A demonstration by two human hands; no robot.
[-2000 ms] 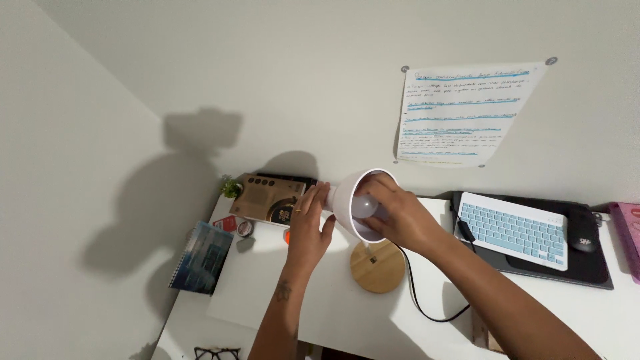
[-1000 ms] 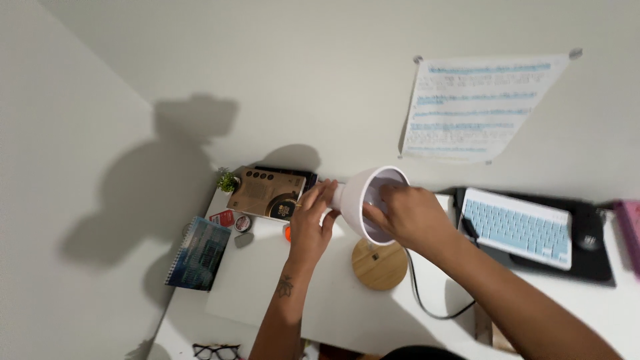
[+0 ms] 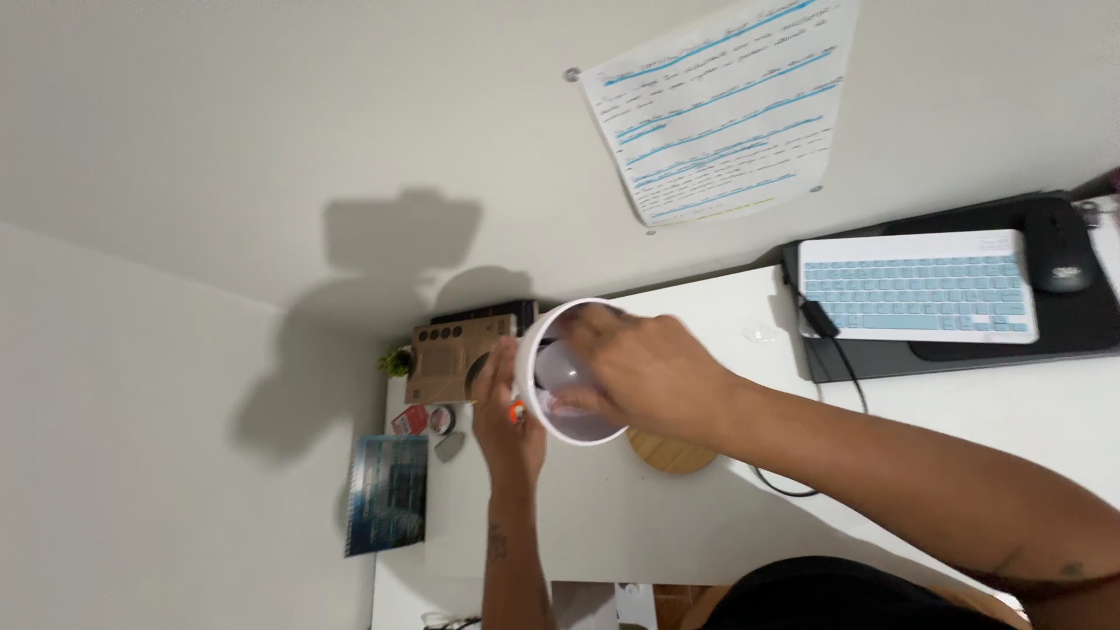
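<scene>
A white lamp shade (image 3: 528,367) opens toward me above the desk, with a light bulb (image 3: 560,366) visible inside. My left hand (image 3: 510,411) holds the back of the lamp head, partly hidden by the shade. My right hand (image 3: 643,372) reaches into the opening, its fingers around the side of the bulb; their exact contact is partly hidden. Below the shade, the round wooden lamp base (image 3: 674,451) rests on the white desk, and a black cable (image 3: 787,493) runs near it.
Right of the hands lie a light keyboard (image 3: 917,289) and a black mouse (image 3: 1060,249) on a dark laptop or pad. At left are a cardboard box (image 3: 437,360), a small plant (image 3: 395,361), a spiral notebook (image 3: 388,494) and small items. A handwritten sheet (image 3: 726,114) hangs on the wall.
The view has tilted and shifted. Both hands stay at the lamp head; my right hand's fingers have shifted within the shade, and the bulb shows more than one second ago.
</scene>
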